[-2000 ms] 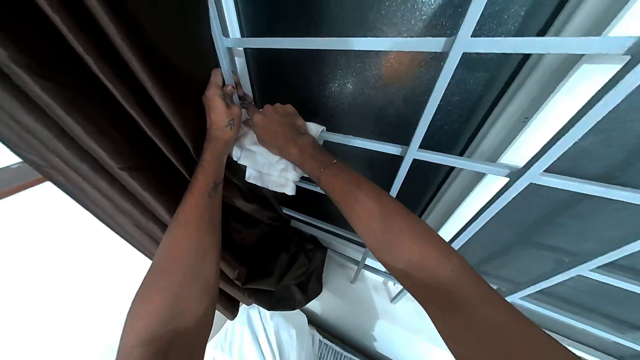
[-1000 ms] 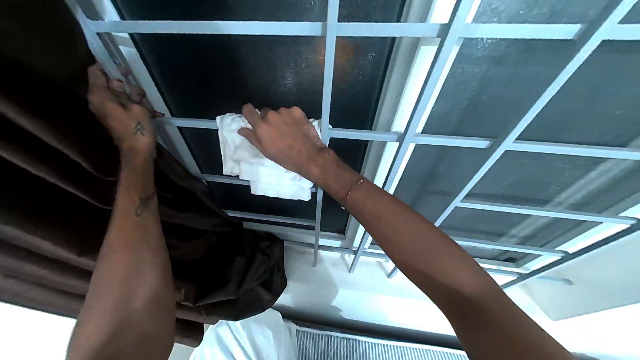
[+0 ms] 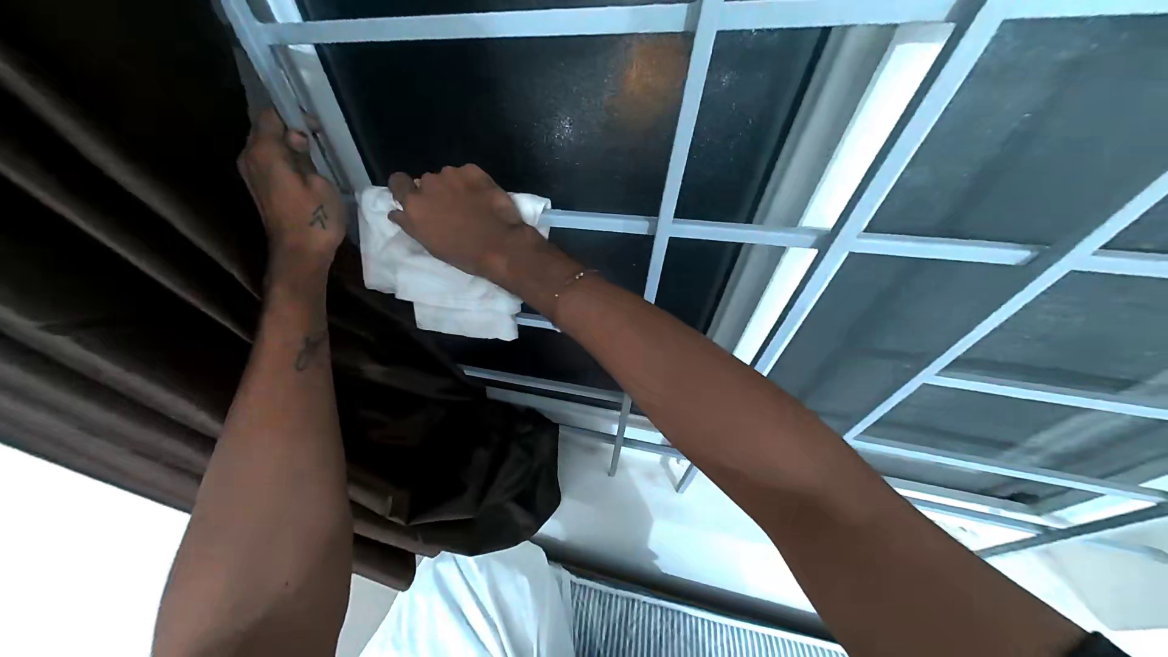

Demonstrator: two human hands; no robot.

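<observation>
My right hand (image 3: pixel 461 214) grips a folded white cloth (image 3: pixel 438 283) against a horizontal bar of the white metal window grille (image 3: pixel 675 164), near the grille's left side. The cloth hangs below my fingers, in front of the dark window glass (image 3: pixel 511 119). Just to the left, my left hand (image 3: pixel 292 182) is closed around the upright bar at the grille's left edge, its fingertips partly hidden behind the bar.
A dark brown curtain (image 3: pixel 119 255) hangs on the left, its lower part bunched (image 3: pixel 493 474) beneath my hands. Lower down are white fabric (image 3: pixel 493 602) and a striped surface (image 3: pixel 675 630). The grille continues across more panes to the right.
Two seconds ago both hands were close together at the grille's left edge. One second ago my right hand and the cloth were farther right along the bar; now they are nearer my left hand again.
</observation>
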